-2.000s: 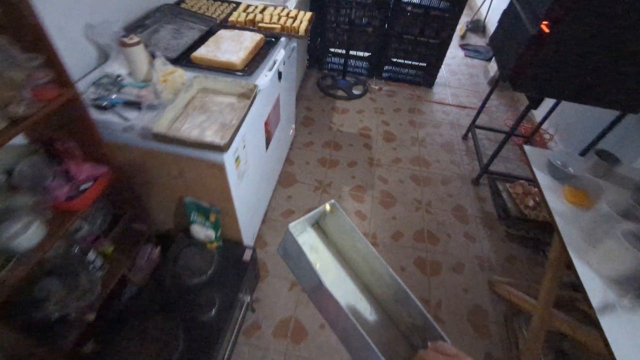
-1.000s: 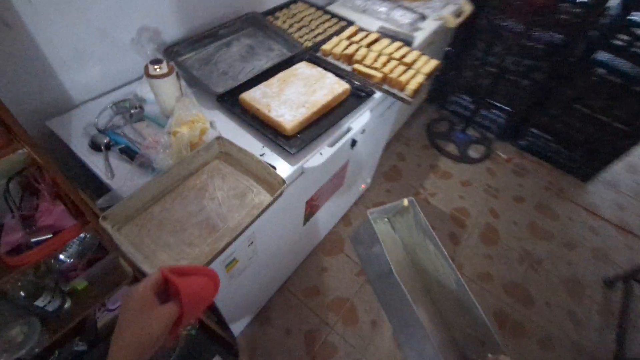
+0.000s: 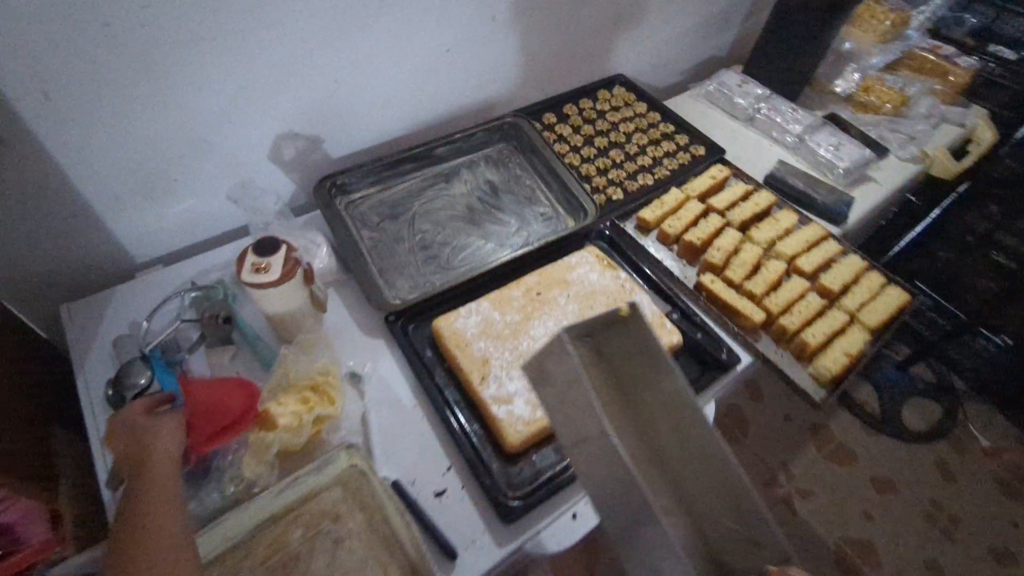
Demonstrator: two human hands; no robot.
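My left hand (image 3: 148, 436) is at the lower left of the white surface, at a red cloth-like piece (image 3: 220, 412) and the blue handle (image 3: 164, 376) of a utensil; its fingers are partly hidden. At the bottom edge, a bit of my right hand (image 3: 784, 571) shows at the lower end of a long metal loaf pan (image 3: 648, 448), which is tilted over the right part of a sugar-dusted sheet cake (image 3: 496, 344) on a black baking tray (image 3: 512, 500). A plastic bag with yellow contents (image 3: 304, 404) lies right of the red piece.
Behind the cake are a greased dark baking pan (image 3: 464, 208) and a tray of small cookies (image 3: 620, 144). A tray of cake slices (image 3: 768, 272) stands at the right. A canister (image 3: 280, 292) stands near the wall. A shallow pan (image 3: 320, 520) fills the lower left foreground.
My left hand, with the red piece, has moved from above the shallow pan to the utensils. The loaf pan, earlier above the floor, is now in front of the cake. The view has moved closer.
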